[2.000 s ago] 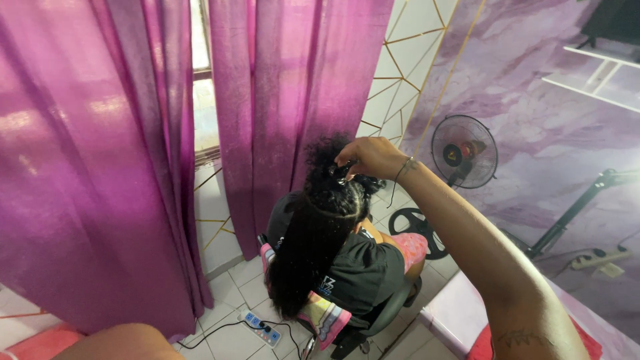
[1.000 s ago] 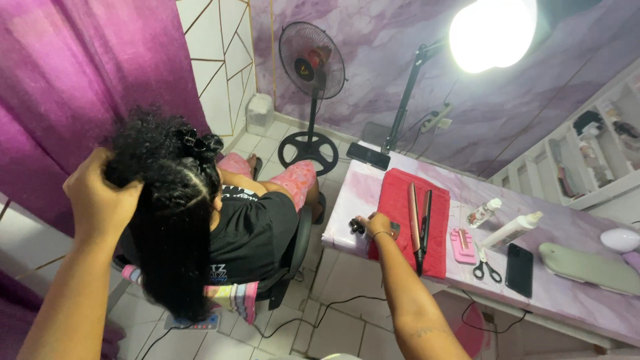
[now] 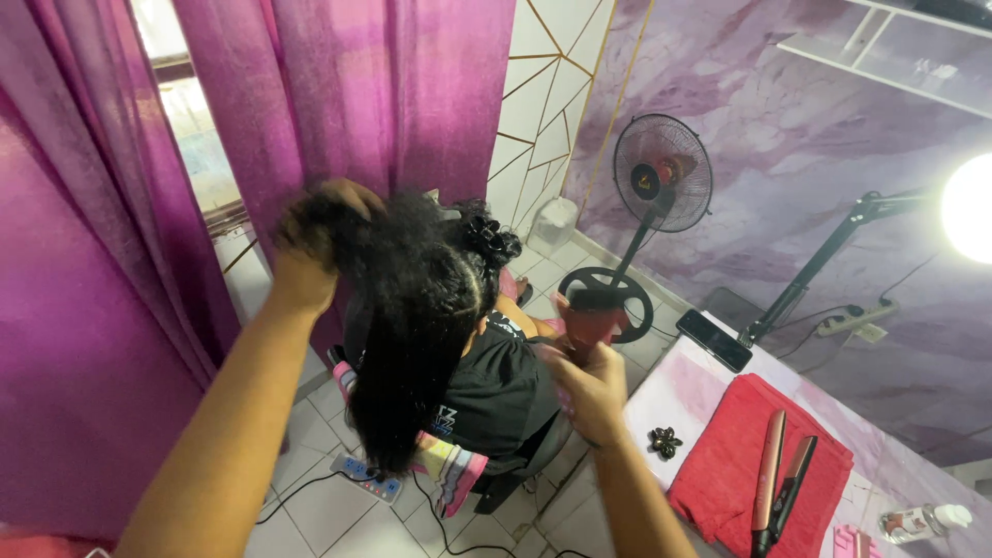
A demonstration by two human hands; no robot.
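My left hand grips a bunch of dark curly hair on the head of a seated person in a black shirt. Below it, straight black hair hangs down the person's back. A black flower-shaped claw clip sits in the curls at the front of the head. Right of the person, my right hand is closed around a blurred red object with a dark top; its exact kind cannot be told. Another dark flower clip lies on the table.
On the marble-patterned table are a red towel under a hair straightener, a phone and a clear bottle. A pedestal fan stands behind. A power strip with cords lies on the floor. A lit lamp is at right.
My right hand has moved from the table toward the person and now holds the red object. A flower clip now lies where that hand was. My left hand stays in the hair.
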